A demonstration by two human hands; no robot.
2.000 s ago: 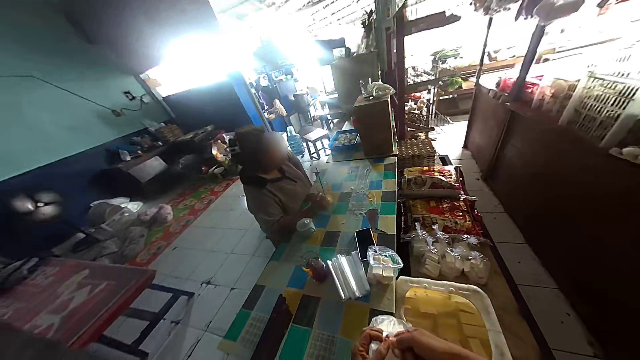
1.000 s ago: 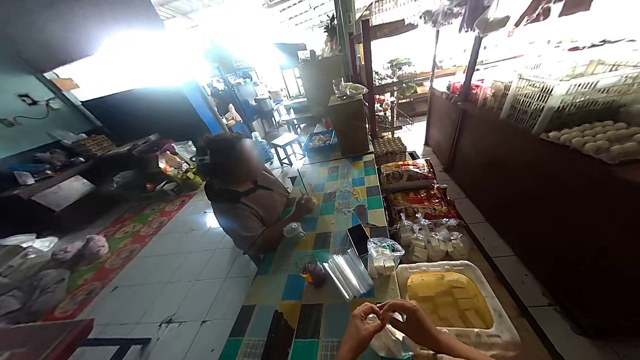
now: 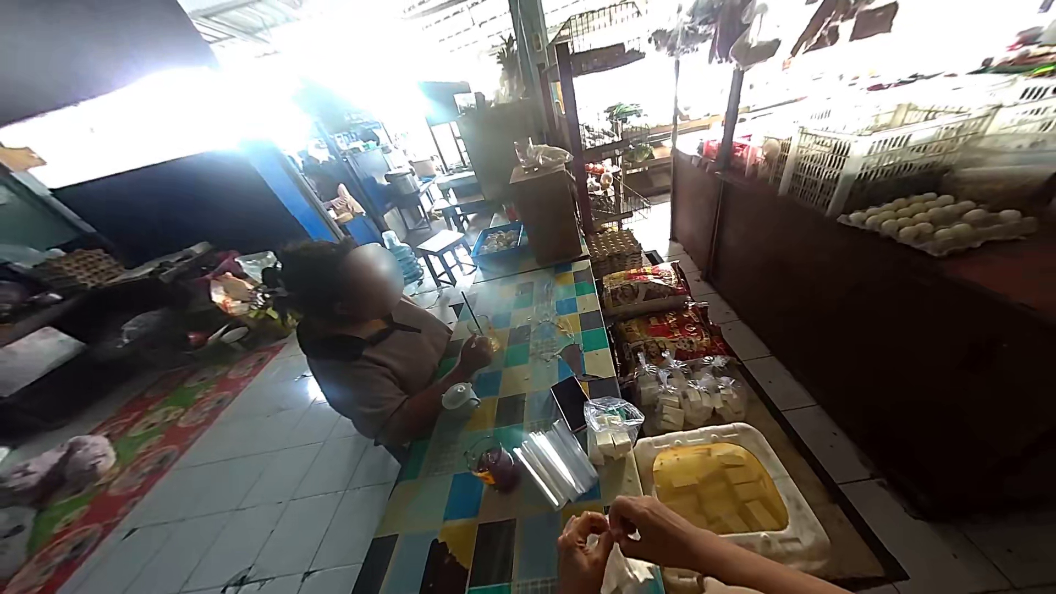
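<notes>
Low in the view, my left hand [image 3: 584, 544] and my right hand [image 3: 648, 524] meet, fingertips pinching the gathered top of a clear plastic bag [image 3: 623, 573] with white blocks in it. Just beyond them stands a white tub [image 3: 796, 495] of yellowish liquid with pale tofu-like blocks [image 3: 718, 483]. An open plastic bag of white blocks [image 3: 612, 437] sits left of the tub's far corner, beside a stack of clear plastic sleeves [image 3: 557, 464]. Several tied bags of white blocks [image 3: 689, 396] lie behind the tub.
A person [image 3: 379, 363] sits at the left of the checkered table [image 3: 516, 355], one hand by a glass [image 3: 483, 330]. A glass of dark drink [image 3: 492, 464], a white cup [image 3: 460, 398] and a phone [image 3: 569, 403] rest there. Egg trays [image 3: 940, 221] stand on the brown counter at right.
My hands were bunched together around the bag two seconds ago; now their fingertips pinch its top, with the bag hanging below. The view has swung to the right.
</notes>
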